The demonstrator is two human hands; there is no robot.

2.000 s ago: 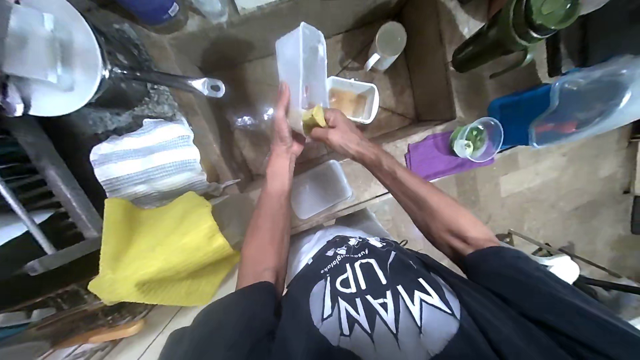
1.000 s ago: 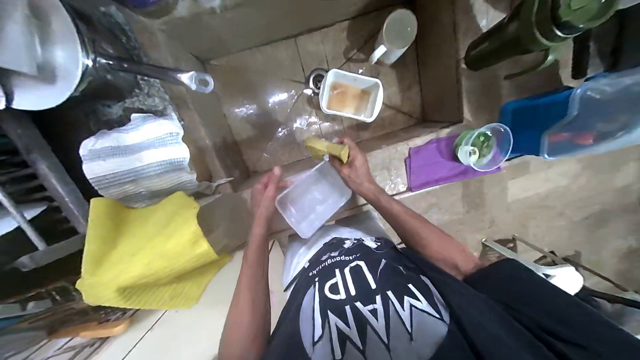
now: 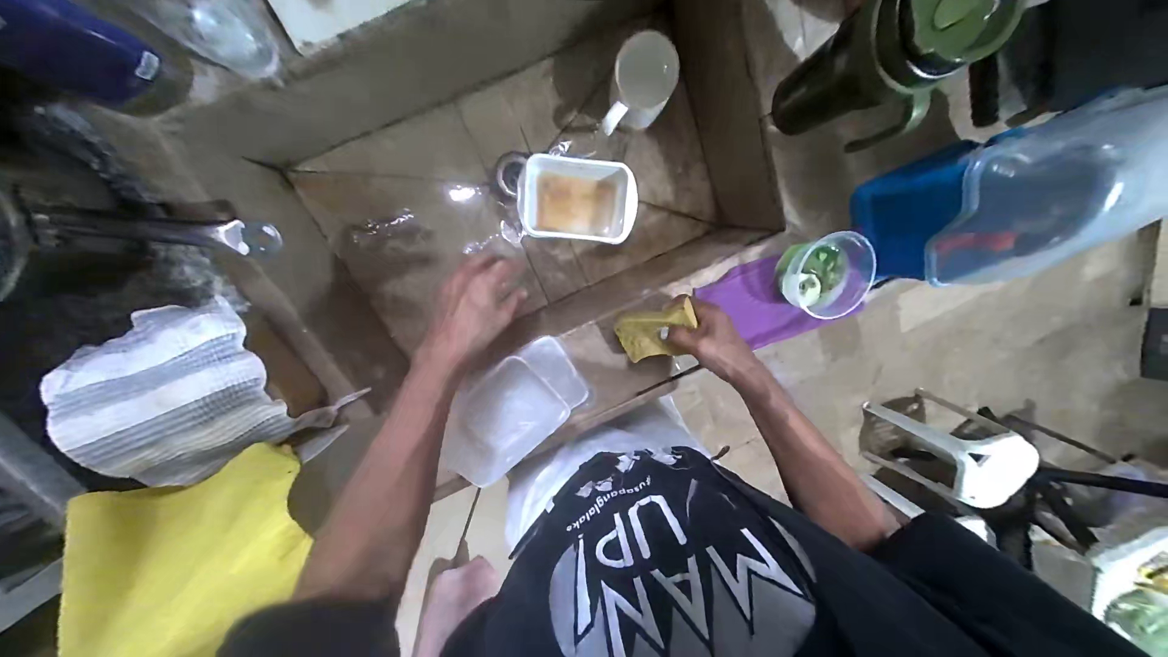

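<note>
My left hand, empty with its fingers a little apart, hovers over the near part of a tiled sink basin. A yellow sponge is gripped in my right hand above the sink's near ledge. On that ledge, close to my body, a clear plastic container overlaps another clear plastic piece. Inside the basin a white rectangular container holds brownish liquid and stands beside the drain. Behind it is a white mug.
A purple cloth lies right of the sink under a clear cup with green contents. Beyond are a blue container and a dark green tumbler. Striped and yellow cloths, and a pan handle, are at left.
The clear container, held two seconds ago, now rests on the near ledge. My left hand has let go of it and reached over the basin; my right hand has moved right with the sponge.
</note>
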